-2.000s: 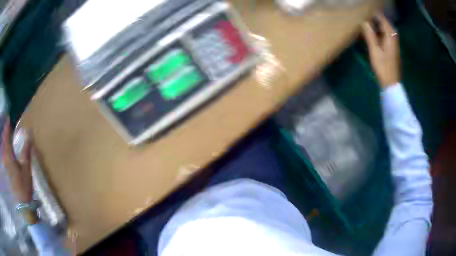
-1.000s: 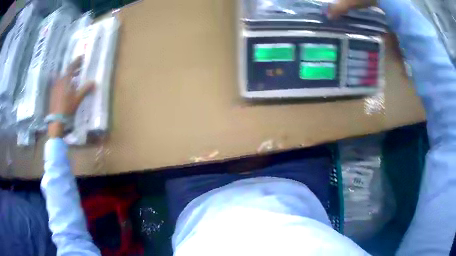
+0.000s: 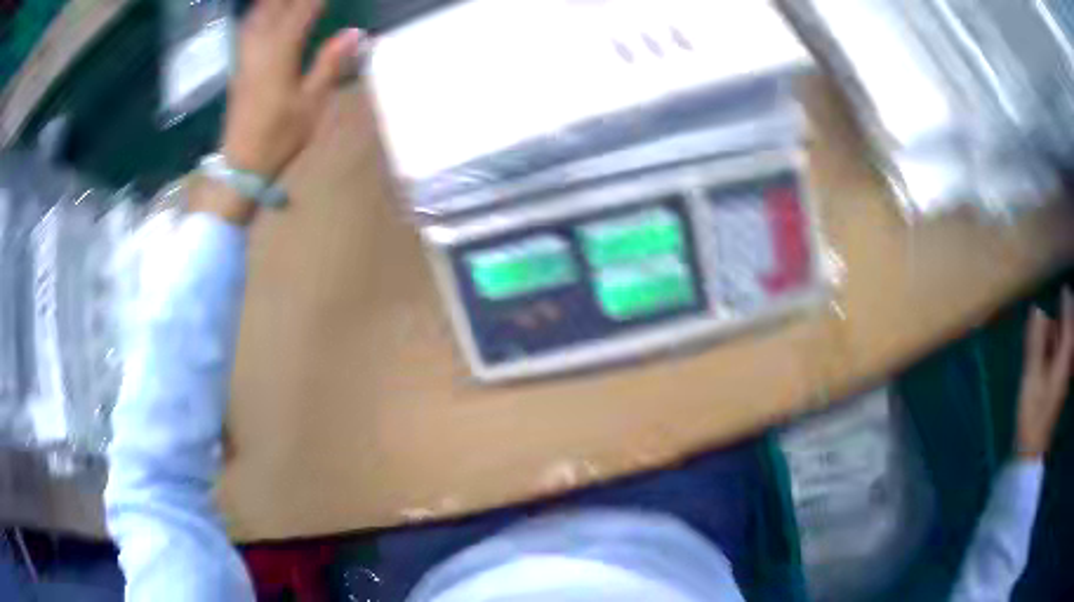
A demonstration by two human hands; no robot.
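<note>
A bench scale (image 3: 636, 276) with lit green displays stands on the brown-covered table. A long white toothbrush box (image 3: 565, 88) lies across its pan, blurred. My left hand (image 3: 277, 100) is at the upper left, beside the left end of the scale and the box; its thumb is spread from the fingers, the fingertips reach the top edge, and nothing shows in it. My right hand (image 3: 1046, 382) is low at the right edge, past the table's front edge, partly cut off and blurred; its fingers are apart and nothing shows in it.
Wrapped white boxes lie at the left (image 3: 71, 318) and in a pile at the upper right (image 3: 966, 100). Another white item (image 3: 196, 53) lies over dark green at the upper left. Below the table's front edge, a green crate (image 3: 787, 512) holds white boxes in clear film.
The view has swung. My left hand has gone from the boxes on the left to beside the scale. My right hand has left the scale pan for the lower right.
</note>
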